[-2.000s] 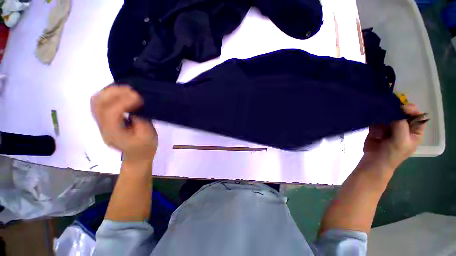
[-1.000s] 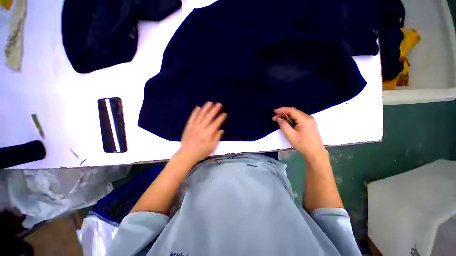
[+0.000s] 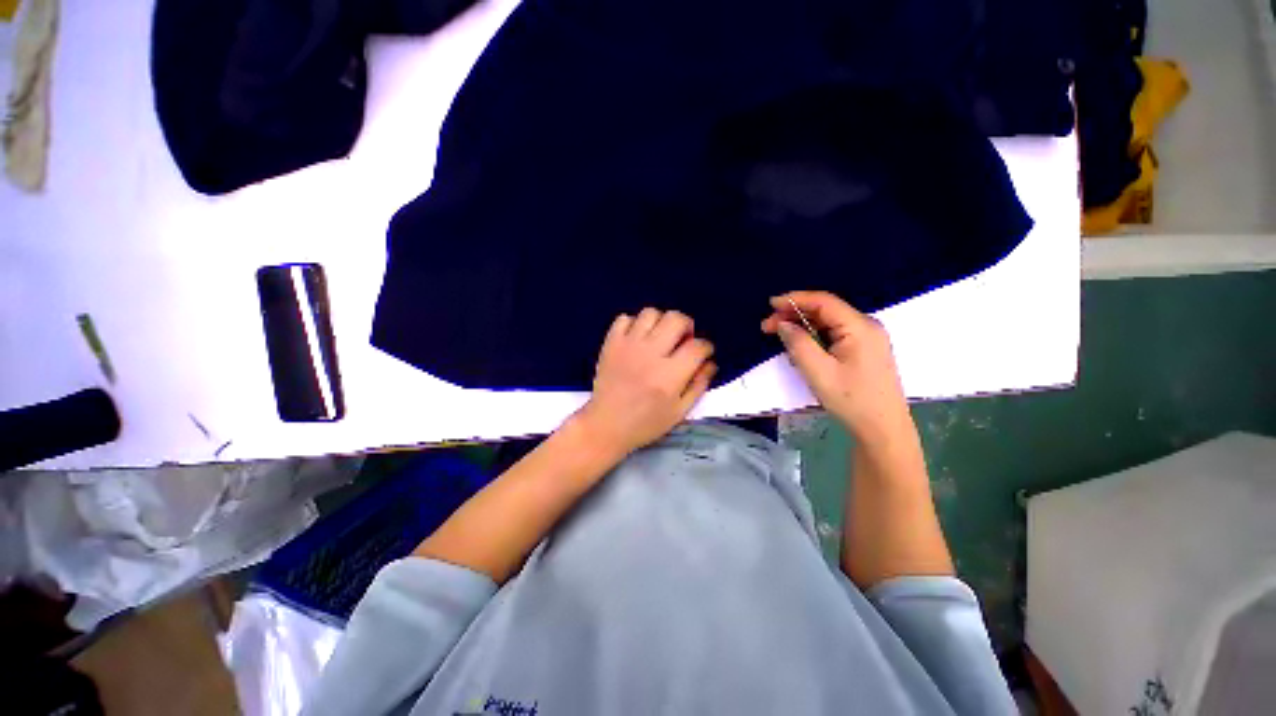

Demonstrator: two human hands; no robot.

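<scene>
A dark navy garment [image 3: 602, 210] lies spread over the white table, its lower edge near the table's front edge. My left hand [image 3: 651, 371] rests on that lower edge with its fingers bent; whether it pinches the cloth is hard to tell. My right hand [image 3: 837, 353] is at the garment's edge, to the right of my left hand. It pinches a tiny thin metal tool [image 3: 802, 319], perhaps snips or tweezers, between thumb and fingers.
A black smartphone [image 3: 300, 343] lies left of the garment. A second dark garment [image 3: 259, 98] is at the upper left. A black cylinder [image 3: 56, 427] and a green stick [image 3: 95, 346] are at far left. A white tub [image 3: 1189, 253] with navy and mustard cloth stands at right.
The garment, stretched between both hands earlier, now lies flat on the table, and the phone is uncovered. In the last second my left hand moved right along the edge, closer to my right hand.
</scene>
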